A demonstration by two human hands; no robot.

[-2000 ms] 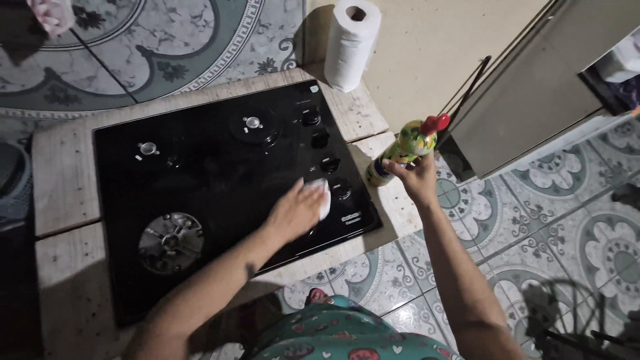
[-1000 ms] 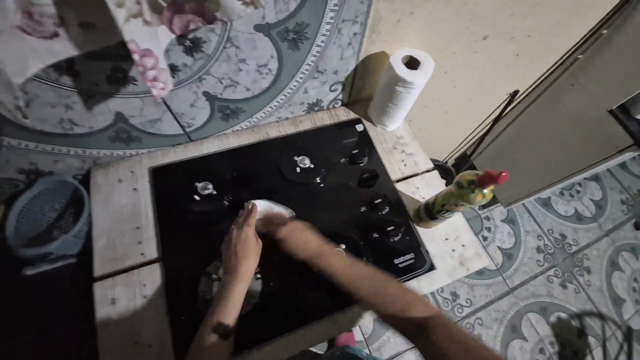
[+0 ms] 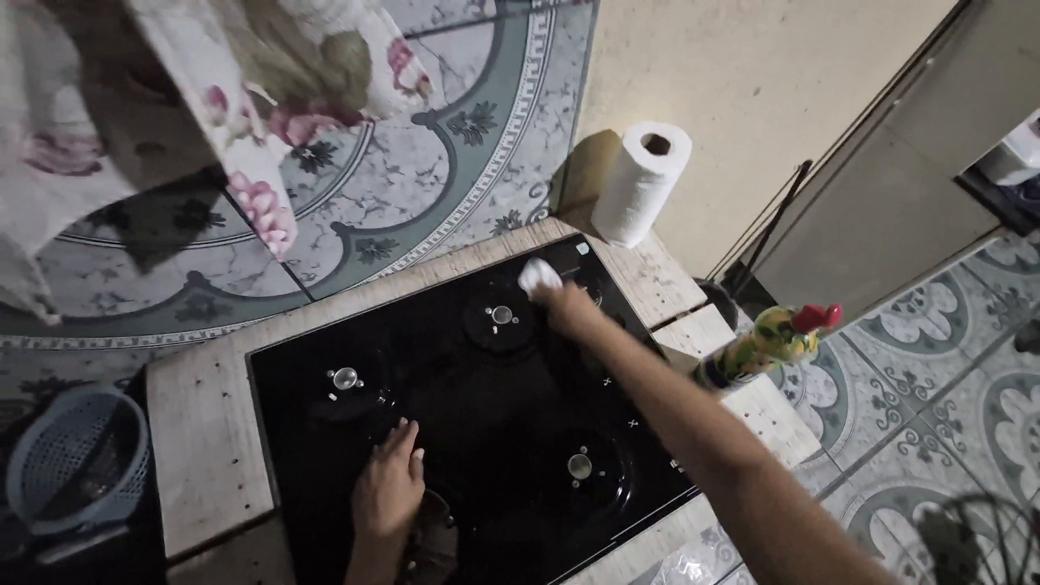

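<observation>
A black glass gas cooktop (image 3: 455, 406) is set in a pale wooden counter, with its burners uncovered. My right hand (image 3: 569, 309) holds a white paper towel (image 3: 538, 278) against the glass near the far right burner (image 3: 502, 314). My left hand (image 3: 392, 487) rests on the glass at the near left, fingers extended and holding nothing, beside the large burner (image 3: 435, 528). A spray bottle (image 3: 756, 345) with a red head and a yellow-and-green label stands on the counter's right side, partly behind my right forearm. The paper towel roll (image 3: 642, 187) stands upright at the far right corner.
A blue plastic basket (image 3: 77, 459) lies left of the counter. A floral curtain (image 3: 268, 122) hangs before the tiled wall (image 3: 455, 154) at the upper left. A dark rod (image 3: 780, 211) leans near the plain wall, and patterned floor tiles (image 3: 934, 422) lie to the right.
My left hand was wiping, then met my right at the cooktop's middle; now it lies apart. My right hand, earlier on the bottle, has let it go and moved the paper towel toward the far right.
</observation>
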